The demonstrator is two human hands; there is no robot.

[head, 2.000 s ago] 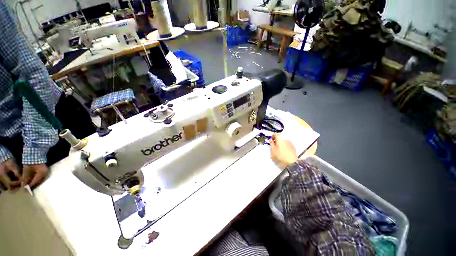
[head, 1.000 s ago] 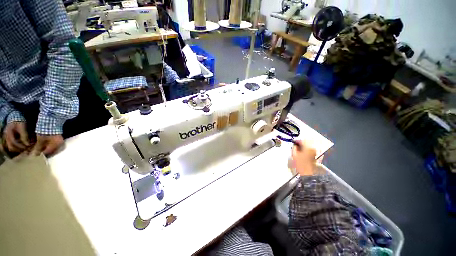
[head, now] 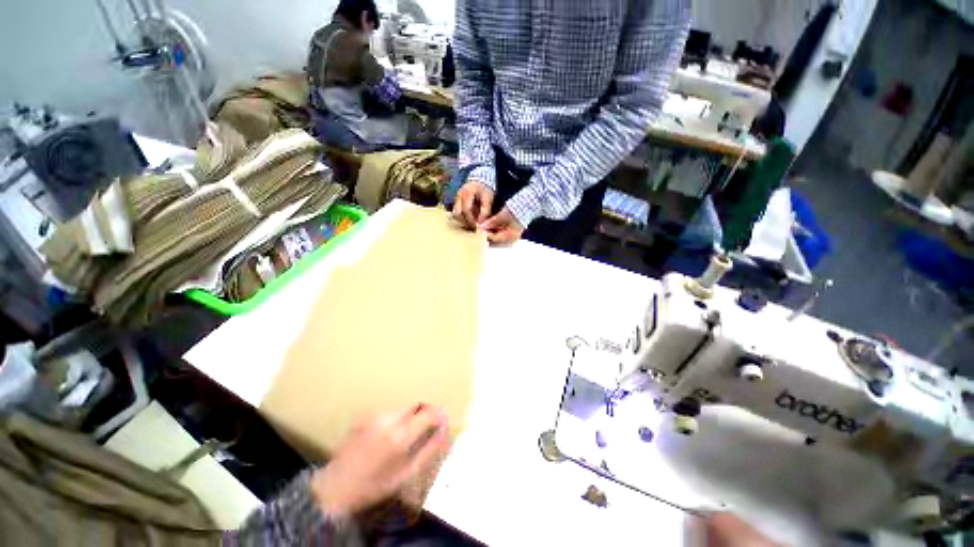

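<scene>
A large tan trouser panel (head: pixel 374 310) lies flat on the white table, left of the white "brother" sewing machine (head: pixel 790 395). My left hand (head: pixel 387 454) is at the panel's near end, fingers bent together near its right corner; whether it pinches the cloth is unclear. My right hand (head: pixel 728 531) is cut off by the bottom edge, blurred, in front of the machine arm; its fingers cannot be made out. Another person's hands (head: pixel 488 217) hold the panel's far end. The needle area (head: pixel 625 397) is lit, with no cloth under it.
A green-rimmed basket (head: pixel 235 308) with bundled tan pieces (head: pixel 203 230) stands left of the table. A person in a checked shirt (head: pixel 566 96) stands behind the table. Another person sits farther back. Tan cloth (head: pixel 96 481) lies at the lower left. A small brown scrap (head: pixel 595 496) lies before the machine.
The view has swung left, bringing the whole panel and the basket into view. My left hand has appeared at the panel. My right hand has left the machine's right end, where the black-handled tool lay.
</scene>
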